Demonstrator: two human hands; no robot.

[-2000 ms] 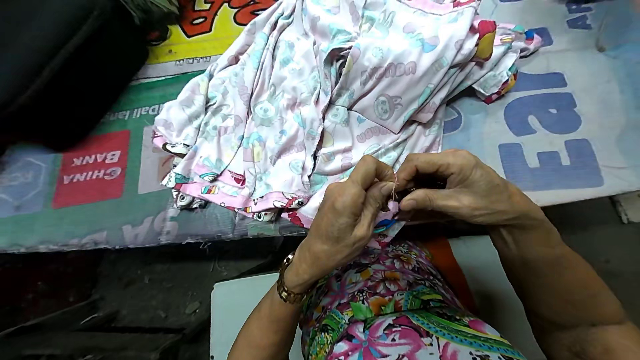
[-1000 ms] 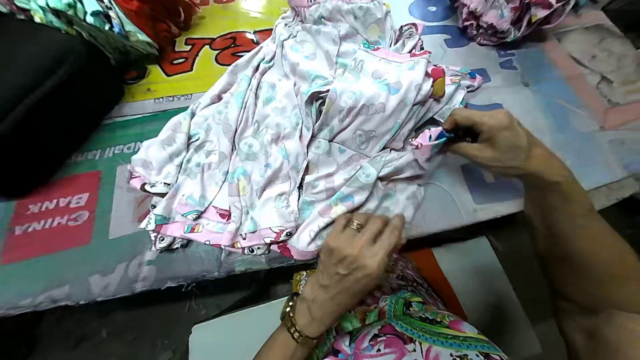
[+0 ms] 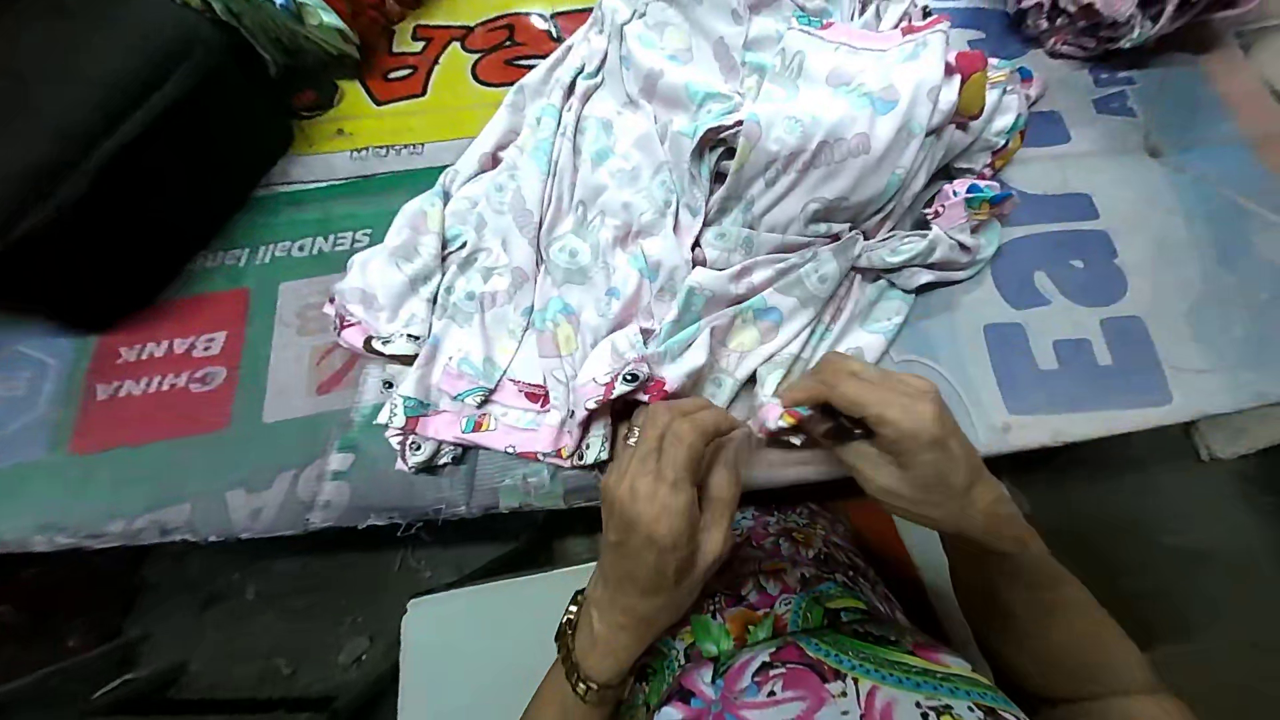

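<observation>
Pale garments of printed fabric [image 3: 570, 260], with pink patterned trim [image 3: 480, 425], lie spread in a layered pile on the table. My left hand [image 3: 670, 480], with a ring and a gold-coloured bracelet watch, grips the fabric at the pile's near edge. My right hand [image 3: 880, 430] pinches a small pink patterned edge of the cloth just to the right of it. A dark object, partly hidden, shows within the right fingers; I cannot tell what it is. Another pink trimmed end [image 3: 965, 203] rests at the pile's right side.
The table is covered with printed banner sheets [image 3: 1080, 320]. A black bag-like object [image 3: 130, 150] stands at the left. Bunched patterned cloth [image 3: 1110, 20] lies at the far right, and green cloth [image 3: 300, 30] at the far left. A white surface [image 3: 480, 650] is below the table edge.
My right hand has moved from the pile's right side to the near edge. The left hand has closed on the fabric there, where it lay flatter a second ago.
</observation>
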